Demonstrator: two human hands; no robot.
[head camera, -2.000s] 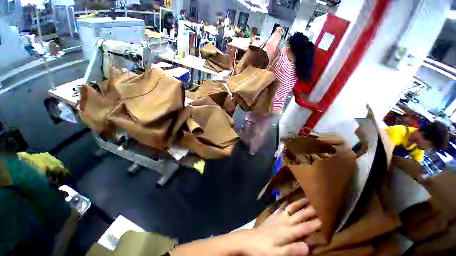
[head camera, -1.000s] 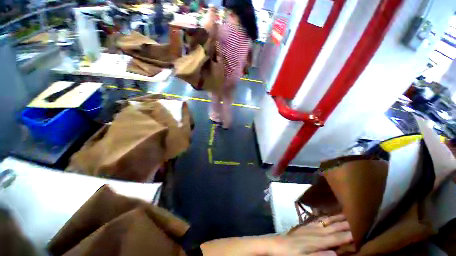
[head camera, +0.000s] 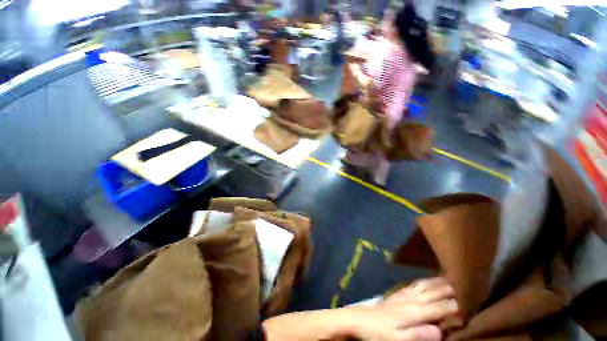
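Note:
My left hand (head camera: 416, 313), bare with a ring, reaches in from the bottom centre. Its fingers are bent over the near edge of a thick armful of brown panels (head camera: 464, 250). The armful fills the lower right, with pale layers and dark edges between the brown sheets, and its far side is cut off by the frame. My right hand is not in view. More folded brown pieces (head camera: 166, 293) with white layers between them stand at the lower left, beside my forearm.
A blue bin (head camera: 136, 193) with a pale board on top is at the left. A white table (head camera: 229, 123) bears brown pieces. A person in a striped top (head camera: 389, 80) carries brown pieces ahead. Yellow lines (head camera: 376, 188) mark the dark floor. The view is blurred.
The view has swung right then left; the red pipe and white pillar have left the centre. My left hand stays on the armful. The blue bin and lower-left brown pieces sit further right than before.

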